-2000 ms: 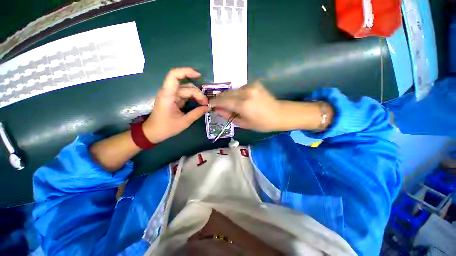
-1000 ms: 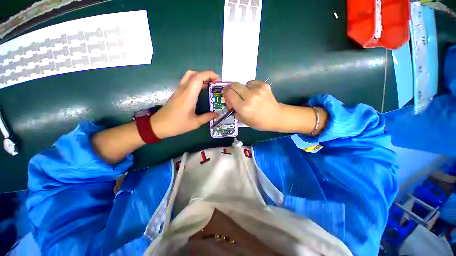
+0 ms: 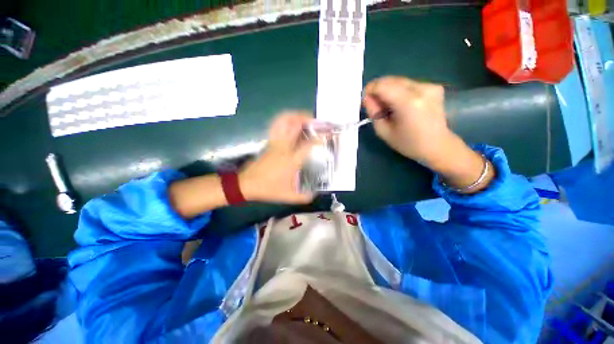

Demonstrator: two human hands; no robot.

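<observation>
The open phone assembly (image 3: 318, 161) is at the centre in the head view, blurred, over the lower end of the long white working sticker sheet (image 3: 343, 74). My left hand (image 3: 281, 163) is blurred and holds the phone from its left side, fingers at its upper and lower ends. My right hand (image 3: 406, 117) is to the right of the sheet, fingers closed on the tweezers (image 3: 363, 123), which point left toward the phone's upper end. Whether the tip touches the phone, or carries an adhesive piece, cannot be told.
The spare sticker sheet (image 3: 145, 94) lies left on the dark green mat. A white-handled tool (image 3: 60, 185) lies far left. The red parts bin (image 3: 528, 40) stands upper right, beside light-blue sheets (image 3: 592, 94). Another phone unit (image 3: 16, 37) is beyond the worn pale edge strip (image 3: 168, 40).
My right hand has moved off the phone to the right, and the tweezers now point left. My left hand still holds the phone, which looks blurred. The whole view has shifted.
</observation>
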